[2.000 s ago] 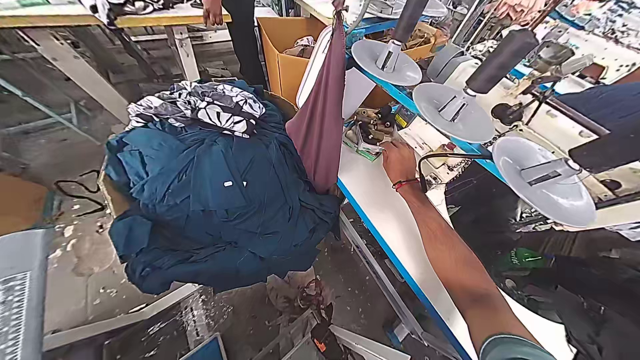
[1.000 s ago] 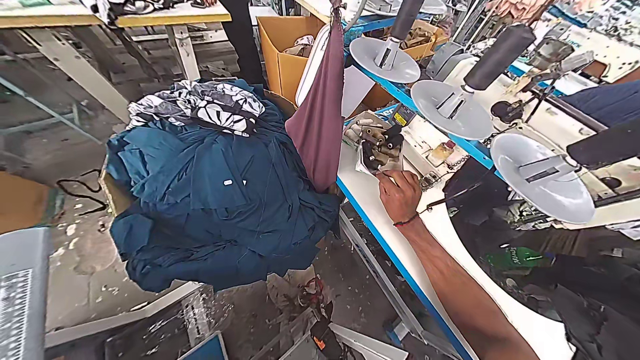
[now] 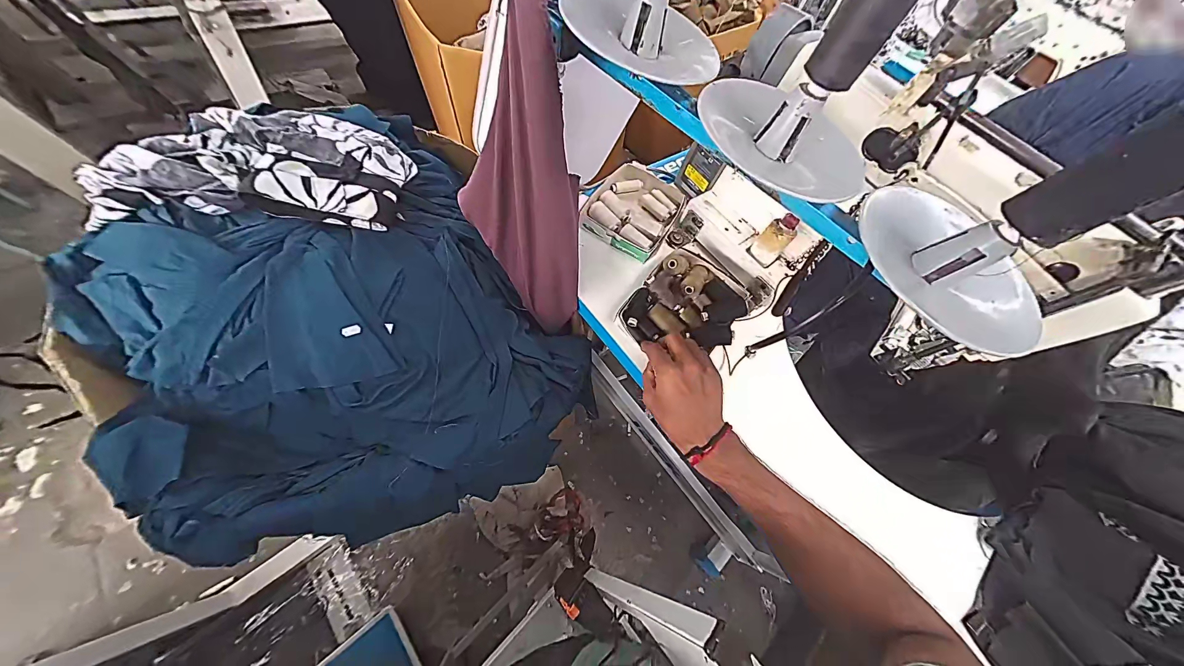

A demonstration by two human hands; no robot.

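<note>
My right hand point(image 3: 684, 388), with a red and black string at the wrist, is at the near edge of a dark tray point(image 3: 638, 324) on the white table. Its fingers are bent down beside brown thread cones or spools point(image 3: 668, 319); the fingertips are partly hidden, so I cannot tell whether they hold one. Just beyond, an open box point(image 3: 622, 242) holds several pale spools point(image 3: 638, 222). Left of the table lies a big heap of dark teal cloth point(image 3: 351, 370) with black-and-white patterned cloth point(image 3: 268, 166) on top. My left hand is out of view.
Grey thread-stand discs point(image 3: 782, 139) with dark cones point(image 3: 860, 37) overhang the table on a blue rail. Black cloth point(image 3: 1045, 499) lies at the right by a sewing machine. Maroon cloth point(image 3: 527, 185) hangs between heap and table. Cardboard boxes point(image 3: 444, 83) stand behind; scraps point(image 3: 555, 527) litter the floor.
My right hand has drawn back from over the tray to its near edge, and more of the tray and the spool box shows. The view has shifted slightly.
</note>
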